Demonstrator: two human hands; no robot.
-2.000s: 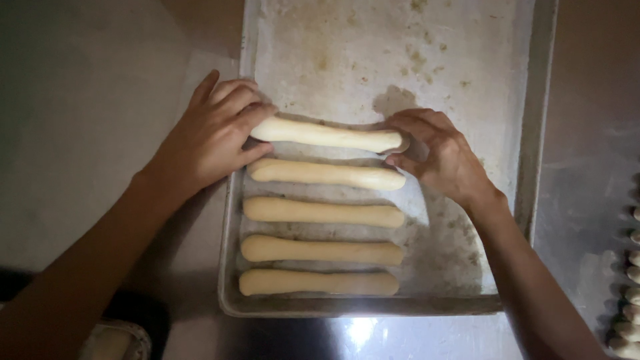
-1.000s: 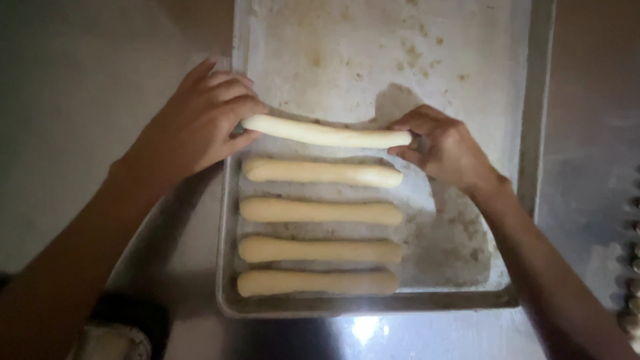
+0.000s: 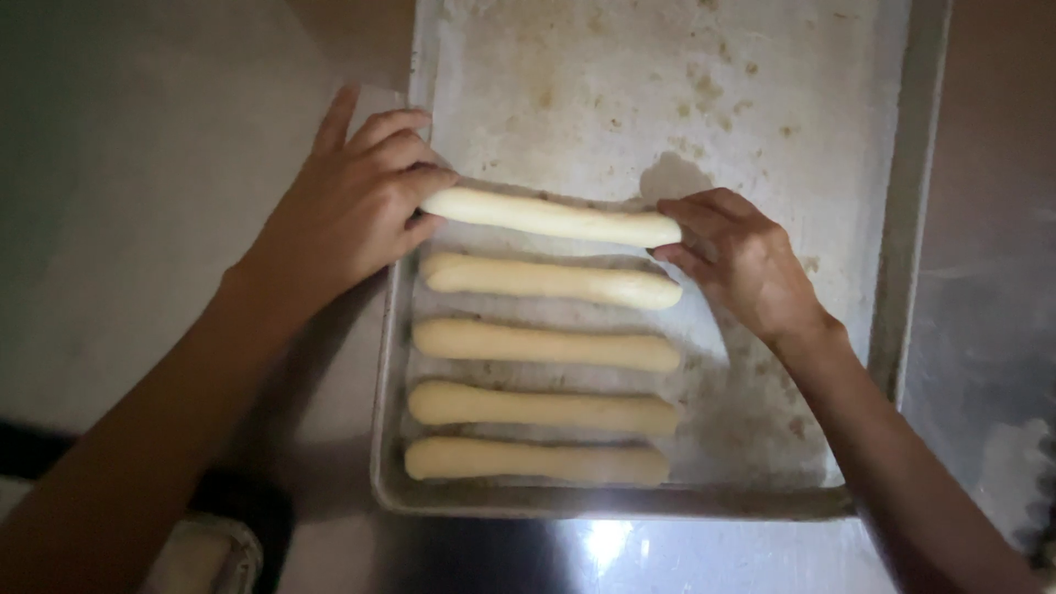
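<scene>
A pale dough roll [image 3: 549, 216] lies crosswise over a metal baking sheet [image 3: 887, 272], above a column of several similar rolls. Its left end is pinched between the thumb and fingers of my left hand [image 3: 367, 186], at the sheet's left rim. Thumb and fingertips of my right hand [image 3: 742, 256] grip its right end. The nearest roll in the column [image 3: 553, 280] lies just below, apart from the held one. Whether the held roll rests on the sheet or hangs slightly above it, I cannot tell.
Under the sheet is a shiny metal work surface [image 3: 610, 557]. A dark-edged container [image 3: 202, 553], partly cut off, is at the bottom left beneath my left forearm. Brown stains mark the sheet's upper part. Small dark shapes show at the far right edge.
Both hands stay at the ends of the same dough roll. The fingers of my left hand have spread more since one second ago. The lower rolls have not moved on the sheet.
</scene>
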